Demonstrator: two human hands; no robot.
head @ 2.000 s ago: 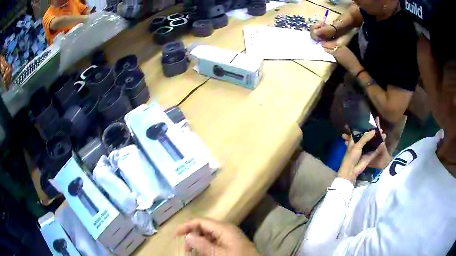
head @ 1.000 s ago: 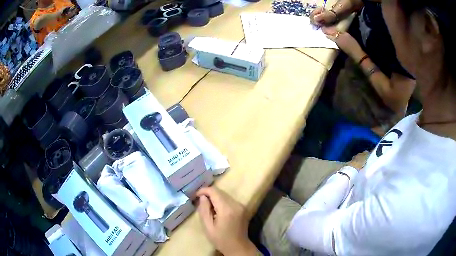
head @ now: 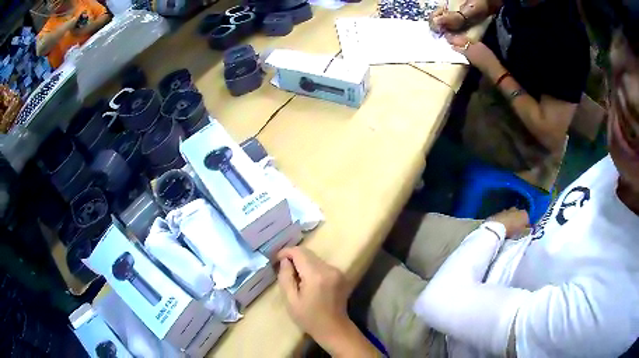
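My right hand (head: 312, 290) rests at the bottom middle, its fingers curled together and nothing visible in it. Its fingertips are against or very near the end of the lower boxes in the stack. A light blue and white MINI FAN retail box (head: 237, 183) lies on top of that stack. A second MINI FAN box (head: 146, 288) lies to its left. White-bagged items (head: 210, 241) lie between them. A third box (head: 100, 338) is cut off at the lower left. My left hand is not in view.
Black round housings (head: 143, 108) crowd the table's left. Another fan box (head: 322, 84) lies further back on the wooden table (head: 336, 154). A person writes on a white sheet (head: 399, 42). A person in white (head: 532, 280) sits close on the right.
My right hand has moved from open at the table's front edge to curled beside the box stack. The person in white no longer shows a phone; their hand is now in their lap.
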